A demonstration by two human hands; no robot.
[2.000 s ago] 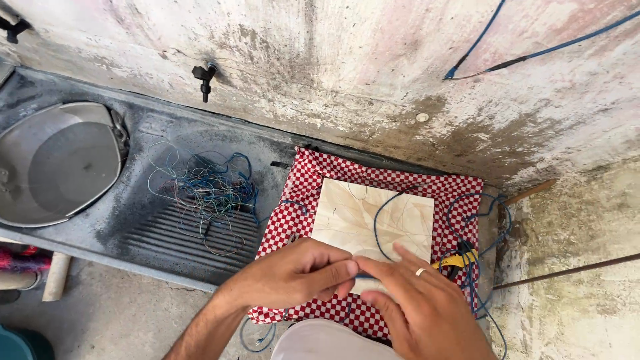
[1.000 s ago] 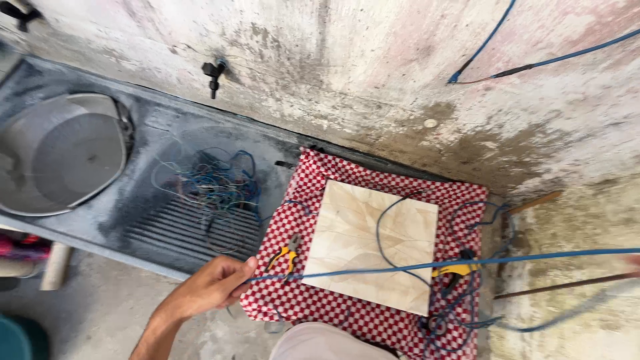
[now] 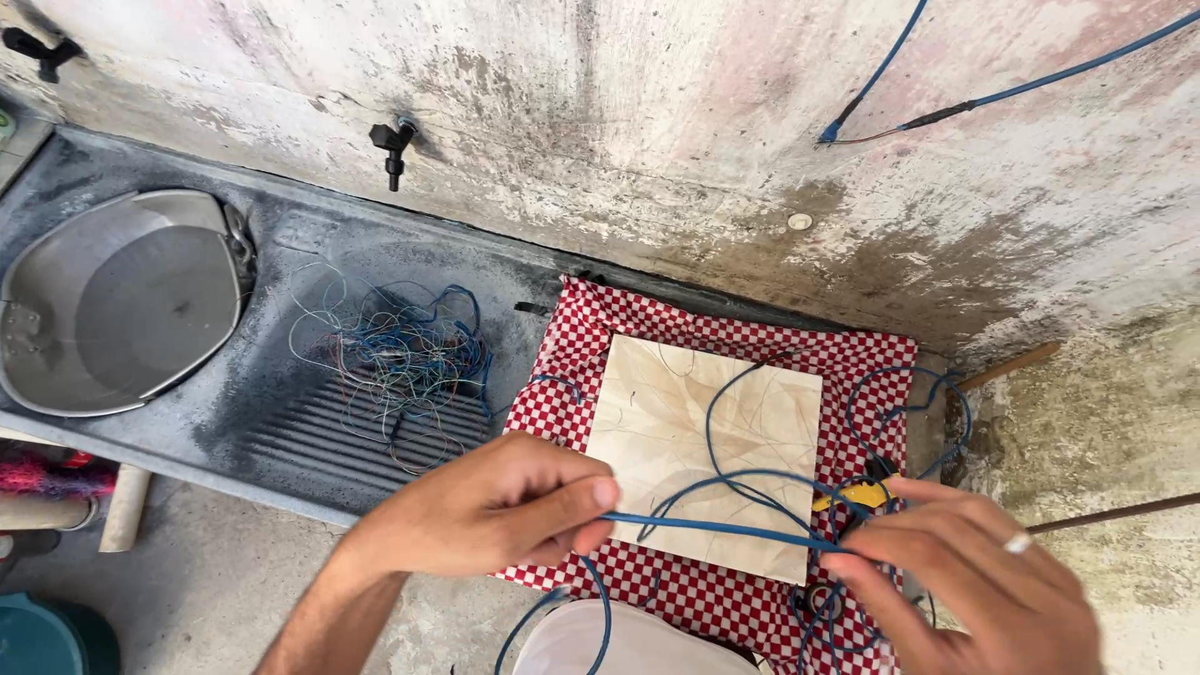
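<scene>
My left hand (image 3: 511, 506) pinches a blue cable (image 3: 712, 527) between thumb and fingers, its loose end curling down below the hand. At the right, my right hand (image 3: 966, 572), with a ring on one finger, grips the same cable, so a nearly straight length spans the two. Beneath it lies a square beige tile (image 3: 694, 422) on a red and white checkered cloth (image 3: 562, 412). Loops of blue cable rest over the tile and the cloth's right side. A yellow-handled tool (image 3: 858, 494) lies close to my right hand, partly hidden by cable.
A tangle of thin wires (image 3: 403, 361) lies on the ribbed part of the grey sink (image 3: 281, 206), beside a metal basin (image 3: 155, 300). A black tap (image 3: 394, 150) juts from the wall. Blue cable hangs at upper right. A white container (image 3: 628, 642) stands at the bottom, a teal bucket (image 3: 56, 637) lower left.
One second ago the cable was stretched far to the right and my right hand was almost out of view. Now both hands are nearer each other, and more cable loops lie over the tile.
</scene>
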